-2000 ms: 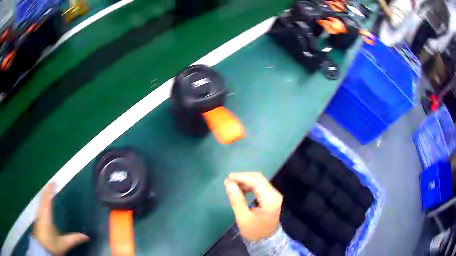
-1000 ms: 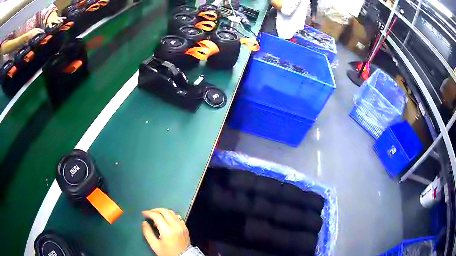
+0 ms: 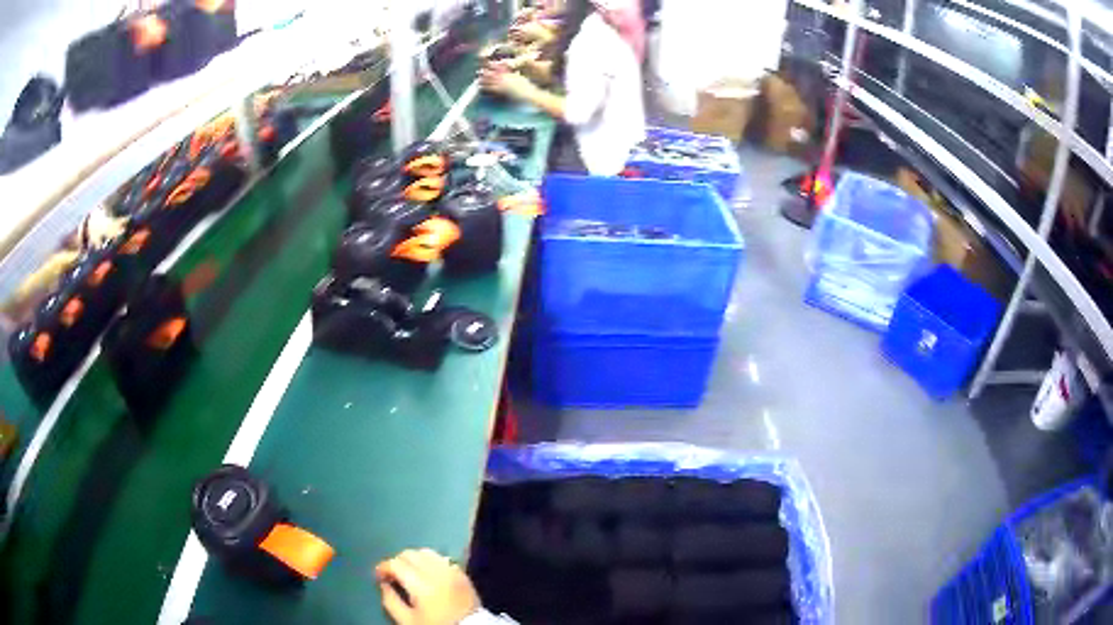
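A black speaker (image 3: pixel 244 525) with an orange strap (image 3: pixel 297 549) lies on the green bench (image 3: pixel 391 452), close to the white line. My right hand (image 3: pixel 427 588) is at the bottom edge of the picture, over the bench's right edge and to the right of the strap. It touches no speaker; its fingers are bent, and whether they are closed is hard to tell. My left hand is out of the picture. A black open fixture (image 3: pixel 378 324) with a round disc (image 3: pixel 472 328) beside it sits farther up the bench.
A film-lined crate (image 3: pixel 812 537) of black parts stands right of the bench. Stacked blue bins (image 3: pixel 635 293) stand beyond it. Several speakers (image 3: pixel 470 232) are grouped up the bench. The belt (image 3: pixel 244 330) carries a speaker (image 3: pixel 153 348). A person (image 3: pixel 604 92) stands at the far end.
The view has lifted and shows more of the far line. The left hand and nearest speaker have left the picture. My right hand sits lower in the frame.
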